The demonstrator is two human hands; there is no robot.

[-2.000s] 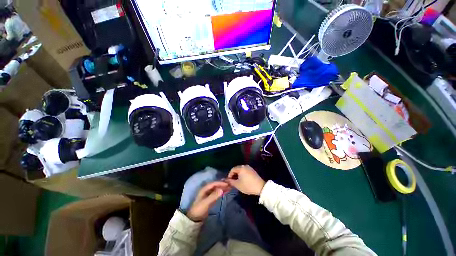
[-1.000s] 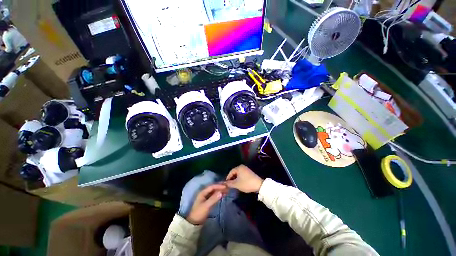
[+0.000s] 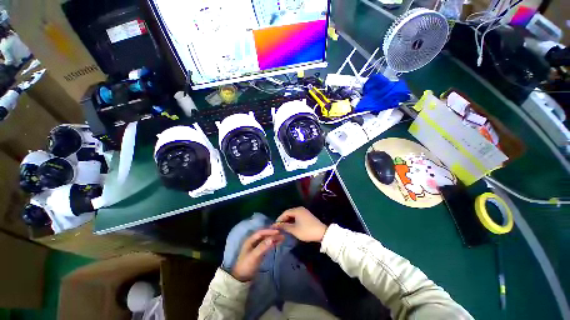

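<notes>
My left hand (image 3: 253,255) and my right hand (image 3: 302,225) meet over my lap, fingertips close together. The fingertips of both hands are pinched around something tiny (image 3: 277,226), nearly hidden between them and too small to name. Three white cameras with glossy black balls stand in a row along the bench edge: the left one (image 3: 185,165), the middle one (image 3: 245,149) and the right one (image 3: 300,136), whose lens area shows bright purple-white glints.
Behind the cameras are a monitor (image 3: 231,37) and a black keyboard. On the right bench are a mouse (image 3: 380,167) on a rabbit pad (image 3: 412,181), yellow tape (image 3: 494,212), a parts box (image 3: 455,139) and a fan (image 3: 415,42). An open carton (image 3: 106,284) stands left of my knees.
The view has shifted slightly, so the bench things sit a little further left. My hands stay together over my lap; the right fingertips have moved slightly.
</notes>
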